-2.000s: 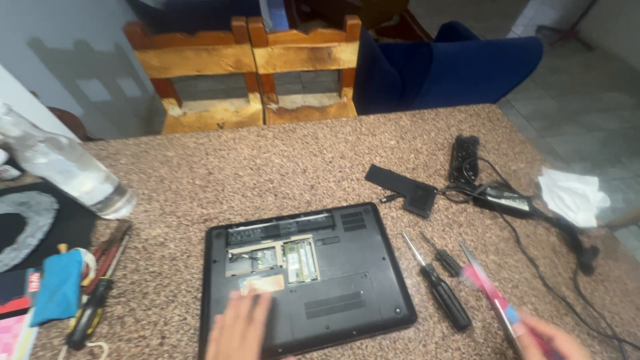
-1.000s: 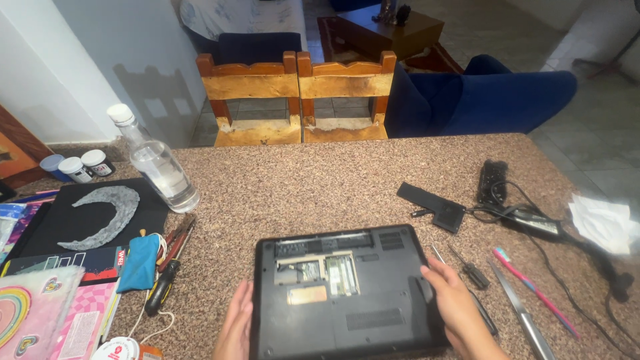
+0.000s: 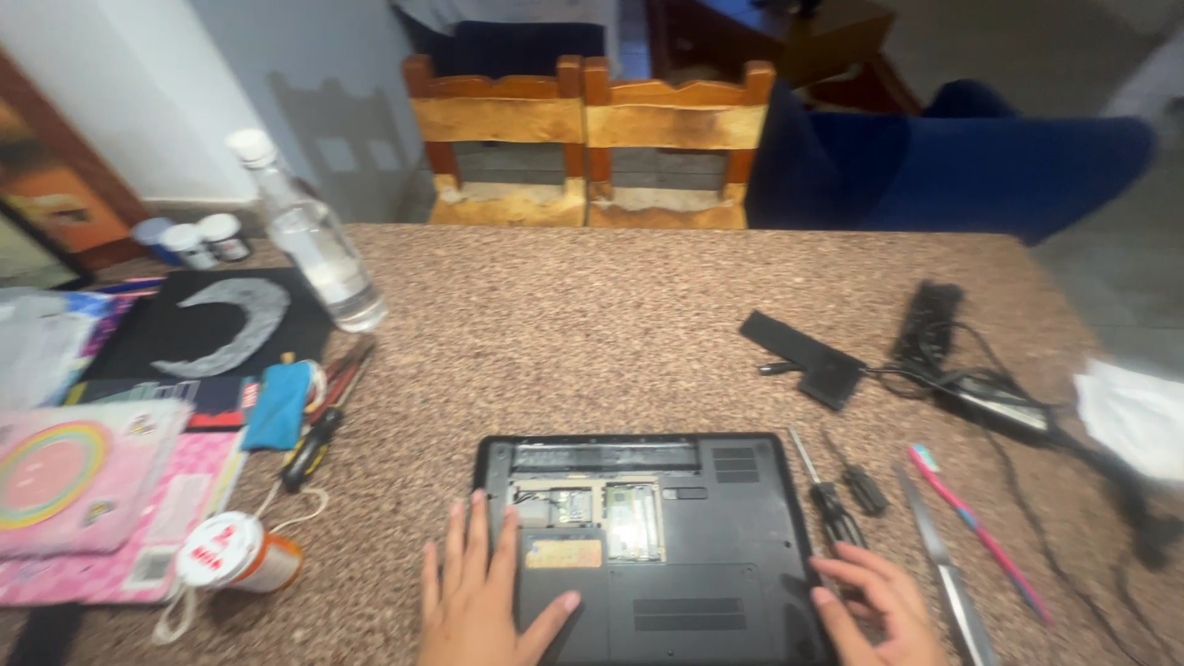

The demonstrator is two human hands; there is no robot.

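A black laptop [image 3: 684, 592] lies upside down on the speckled tabletop, its underside bays uncovered and the battery slot at the far edge empty. My left hand [image 3: 490, 592] rests with spread fingers on its left edge and underside. My right hand [image 3: 874, 601] touches its right edge with bent fingers, close to the handle of a screwdriver [image 3: 832, 509]. A smaller screwdriver [image 3: 862, 481], a knife [image 3: 953, 573] and a pink toothbrush [image 3: 985, 536] lie to the right. Behind them is a black cover panel [image 3: 805, 356].
A charger with tangled cable [image 3: 994, 407] and white paper [image 3: 1133, 416] lie right. Left are a glass bottle [image 3: 324, 254], a blue pouch [image 3: 277, 405], a yellow-black screwdriver [image 3: 313, 449], an orange pill bottle [image 3: 264, 560], and notebooks [image 3: 83, 481]. Two wooden chairs [image 3: 592, 120] stand beyond the table.
The toothbrush held in my right hand two seconds ago lies on the table. My left hand has moved from beside the laptop onto its left part.
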